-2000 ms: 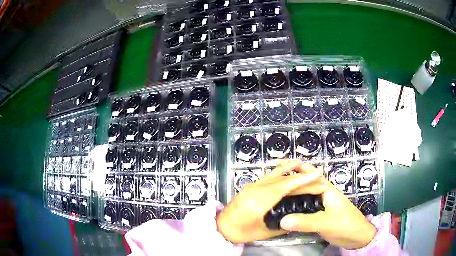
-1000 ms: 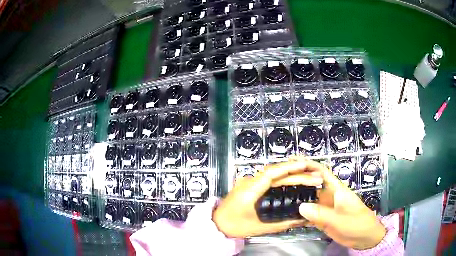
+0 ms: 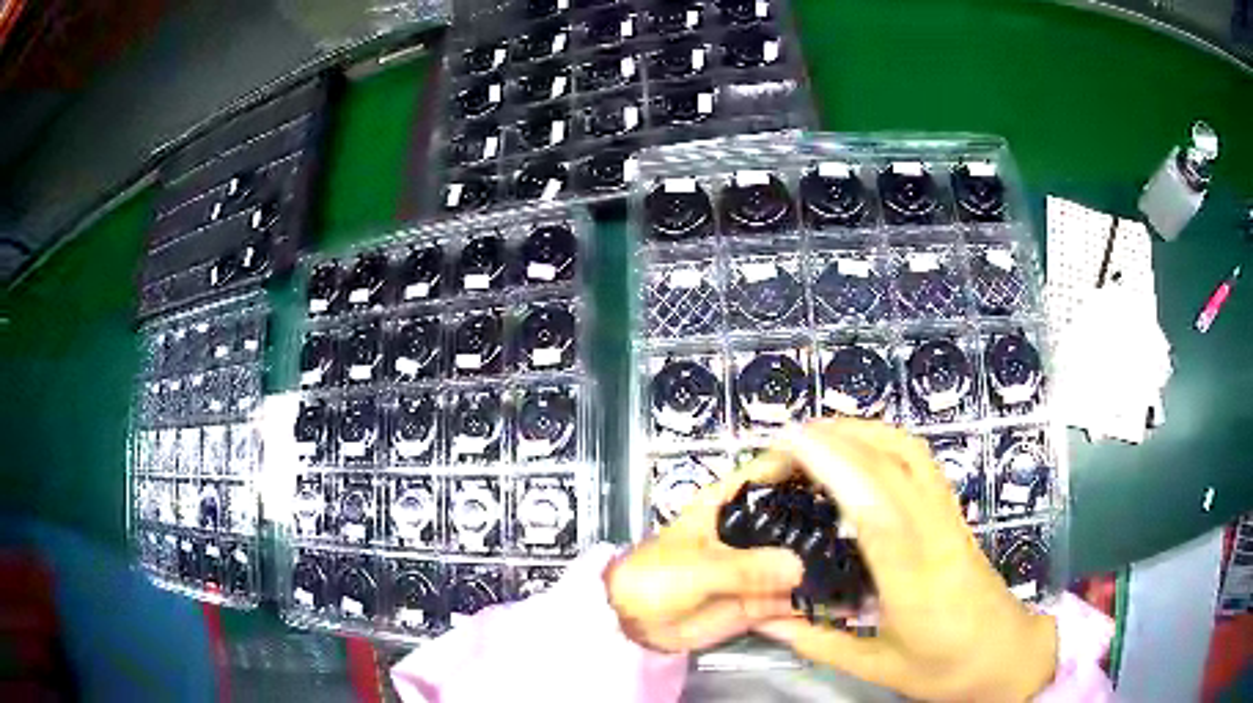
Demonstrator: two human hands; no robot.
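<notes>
A ribbed black stack of round units (image 3: 778,522) is held between my two hands, above the lower part of the right clear blister tray (image 3: 1024,309). My left hand (image 3: 701,588) grips the stack from the left, with fingers curled beneath it. My right hand (image 3: 923,563) wraps round its right side, fingers arched over the top. The stack looks bent or parted near its middle; whether it is split is unclear. Round black units (image 3: 683,392) with white labels sit in the tray's pockets. The second row shows crosshatched pockets (image 3: 765,295). My hands hide several lower pockets.
Another filled clear tray (image 3: 594,343) lies left of centre, a smaller one (image 3: 133,453) farther left. Black trays (image 3: 804,117) (image 3: 309,179) stand behind. White paper sheets (image 3: 1099,337), a squat white bottle (image 3: 1171,195) and a pink marker (image 3: 1215,302) lie at the right.
The stack has gone from level to tilted, its right end lower. My left hand's fingers have curled in below it, and my right hand has turned to cover its right end.
</notes>
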